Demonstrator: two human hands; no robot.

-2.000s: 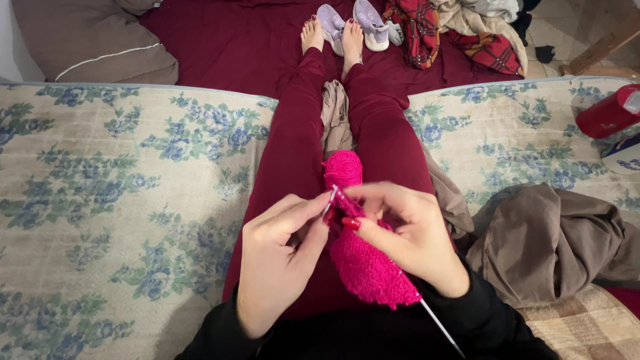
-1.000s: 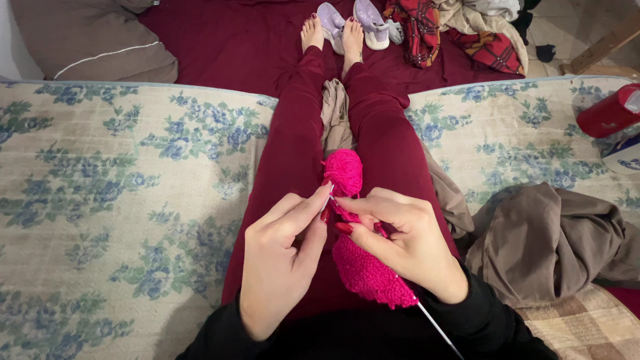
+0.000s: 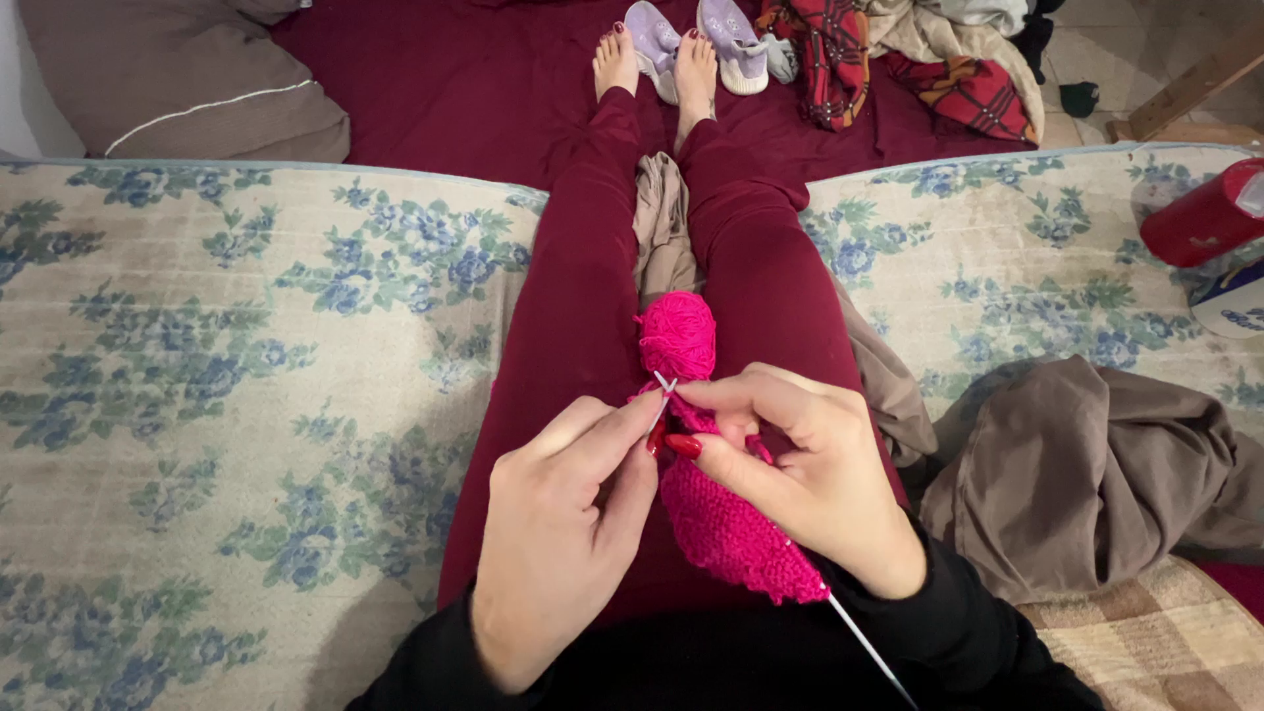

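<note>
My left hand [image 3: 568, 523] pinches a knitting needle near its tip between thumb and fingers. My right hand [image 3: 805, 459] grips a second, long knitting needle [image 3: 869, 647], whose shaft runs down to the lower right past my wrist. Both needle tips cross between my fingertips. Pink knitted fabric [image 3: 736, 533] hangs from the right needle, under my right hand. Just beyond the crossed tips, a ball of pink yarn [image 3: 677, 334] lies between my thighs. Most of the left needle is hidden by my left hand.
My outstretched legs lie over a floral mattress [image 3: 346, 375]. A crumpled brown cloth [image 3: 1076, 484] is at my right, with a red cylindrical container [image 3: 1205, 212] beyond it. Lilac shoes [image 3: 731, 44] sit by my feet. A brown cushion [image 3: 197, 89] lies at the far left.
The needle tips now show crossed between my fingertips. Both hands have stayed close together in nearly the same place, with small shifts of the fingers.
</note>
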